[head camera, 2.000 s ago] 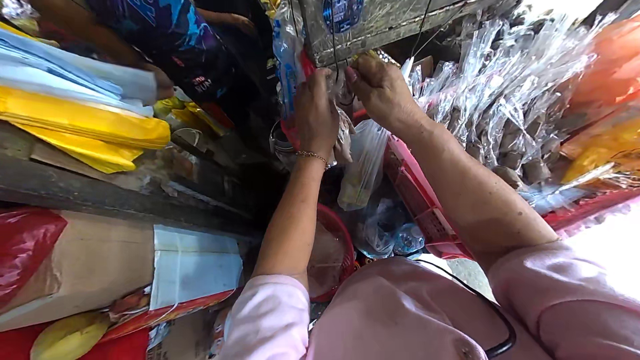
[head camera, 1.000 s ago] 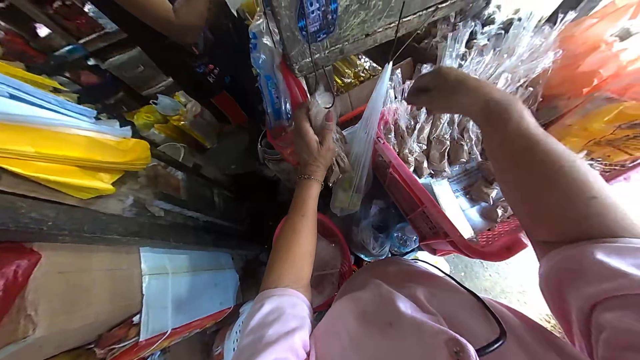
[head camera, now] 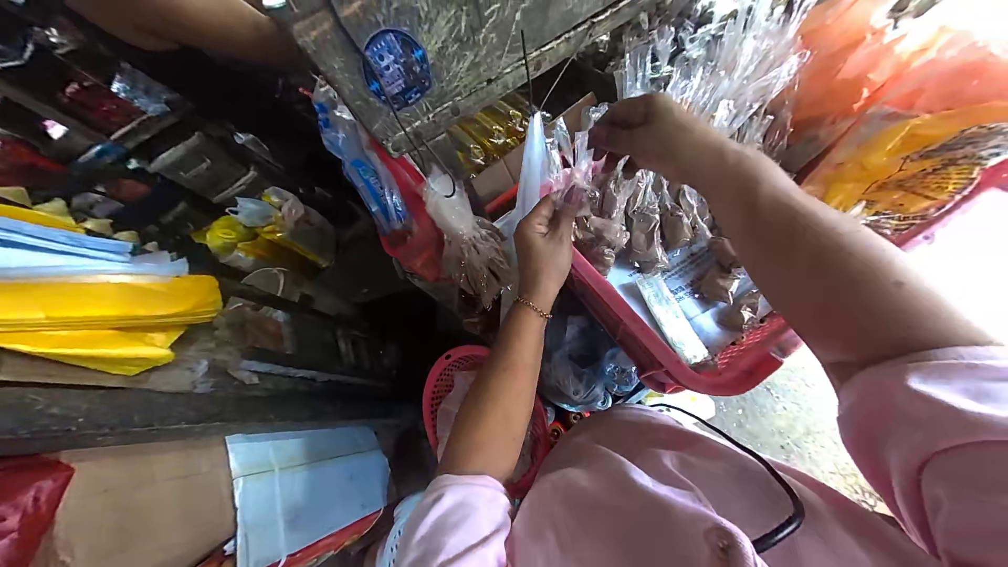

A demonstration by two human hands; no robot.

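My left hand (head camera: 545,244) holds the gathered plastic necks of small clear bags with brown contents, above the near left edge of a red plastic basket (head camera: 697,378). My right hand (head camera: 650,134) reaches in from the right, its fingers bent at the tops of the bags; whether it grips one I cannot tell. More small bags of brown contents (head camera: 647,236) lie in the basket on printed paper. To the left of my left hand, a bunch of similar bags (head camera: 468,244) hangs from a metal hook (head camera: 450,185).
A wooden board with a round blue sticker (head camera: 398,69) juts in above. A red perforated basket (head camera: 441,378) stands below my left forearm. Yellow plastic bags (head camera: 102,315) are stacked at the left. Orange bags (head camera: 874,71) lie at the far right. Another person's arm (head camera: 189,27) shows at the top left.
My left hand has moved from the hanging bunch, right to the basket's bags. My right hand has left the hook area for the basket. The hanging bunch stays on the hook.
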